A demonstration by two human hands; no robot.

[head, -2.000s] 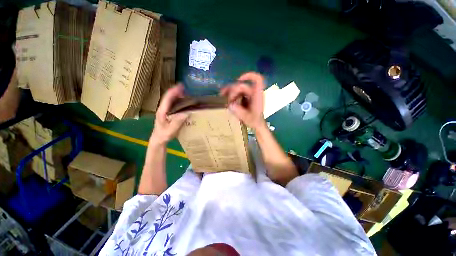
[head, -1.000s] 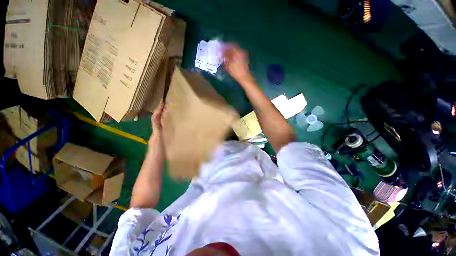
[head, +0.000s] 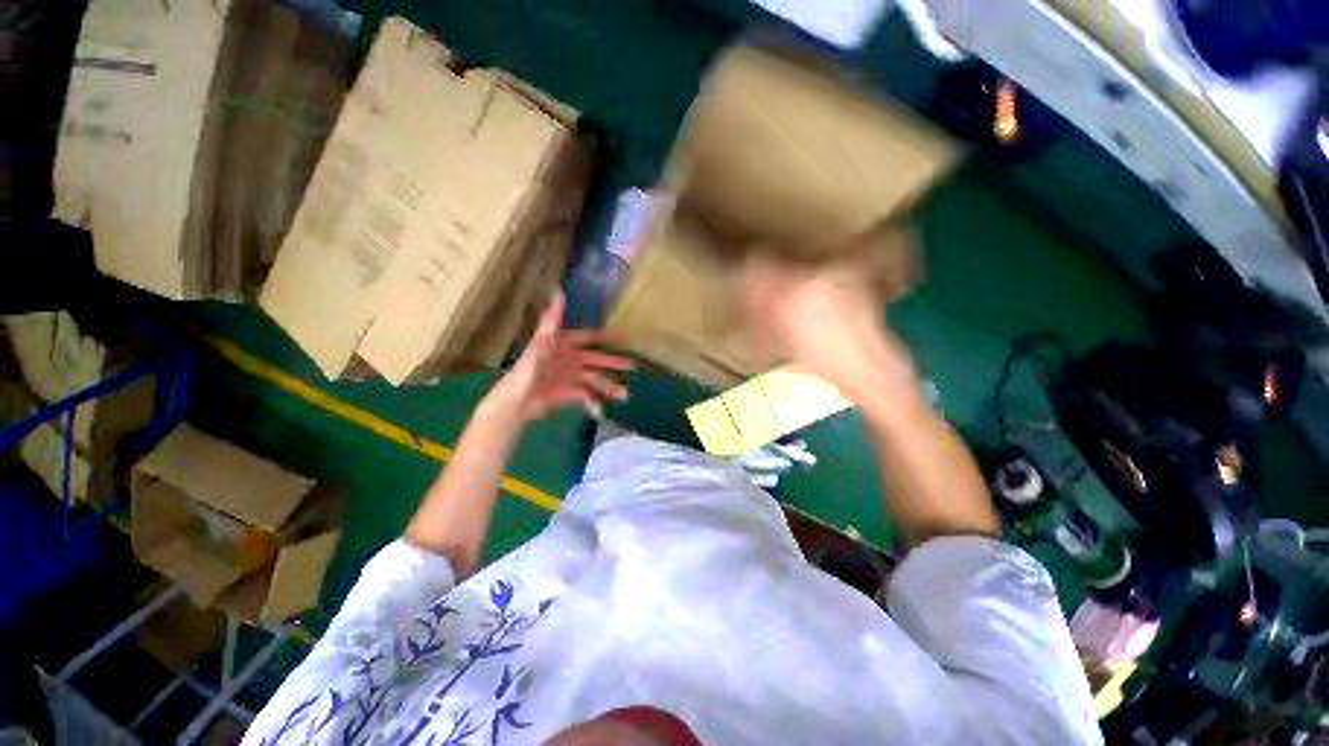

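A brown carton, blurred and partly opened with flaps showing, is over the green bench ahead. My right hand is blurred at the carton's near side; whether its fingers grip the board cannot be told. My left hand is empty with fingers spread, left of the carton and apart from it. A stack of carton blanks stands beyond my left hand. White printed slips show partly beside the carton, which hides the rest.
Another carton stack is at the far left. A yellowish card strip lies near my body. A motor unit and dark housing are at right. An open carton is at lower left. A pale shelf crosses the upper right.
The carton has moved from in front of my body to the bench ahead on the right. My left hand has let go of it. My right hand has moved from the slips to the carton.
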